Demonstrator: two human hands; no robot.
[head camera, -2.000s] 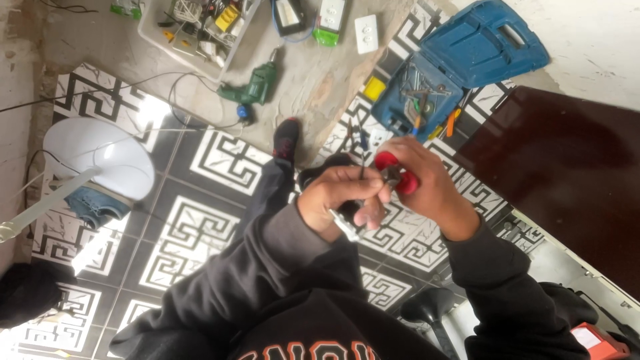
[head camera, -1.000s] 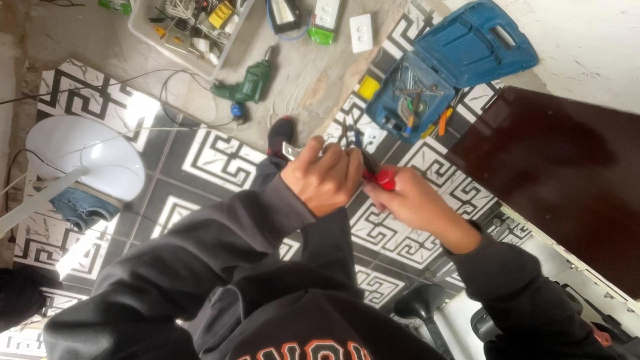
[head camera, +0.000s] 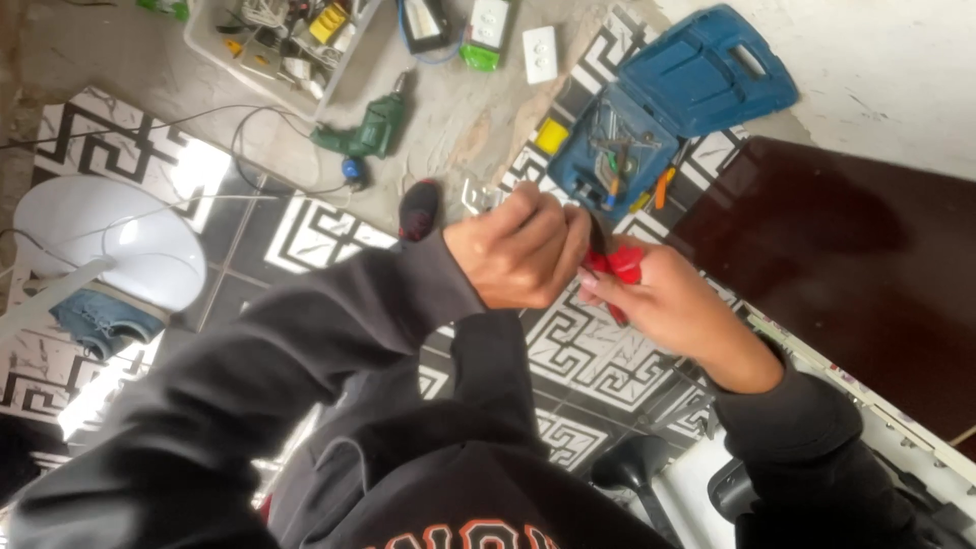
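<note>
My left hand (head camera: 518, 248) is closed in front of my body, around a small part whose whitish metal-like end (head camera: 482, 197) sticks out beyond the knuckles. Close against it on the right, my right hand (head camera: 652, 297) grips a red-handled hand tool (head camera: 616, 263), apparently pliers or cutters. The tool's dark head reaches up beside my left fingers, which partly hide it. What lies inside my left fist cannot be seen.
An open blue tool case (head camera: 568, 164) holds loose tools. A green power drill (head camera: 370, 130), a plastic bin (head camera: 271, 88) of electrical parts and a white socket plate (head camera: 540, 55) lie on the floor. A dark red panel (head camera: 846, 259) stands right, a round white lamp-like disc (head camera: 145, 252) left.
My left hand has turned so that its knuckles face up, closing over the part. The right hand keeps its grip on the red-handled tool, whose handles were more widely visible two seconds ago.
</note>
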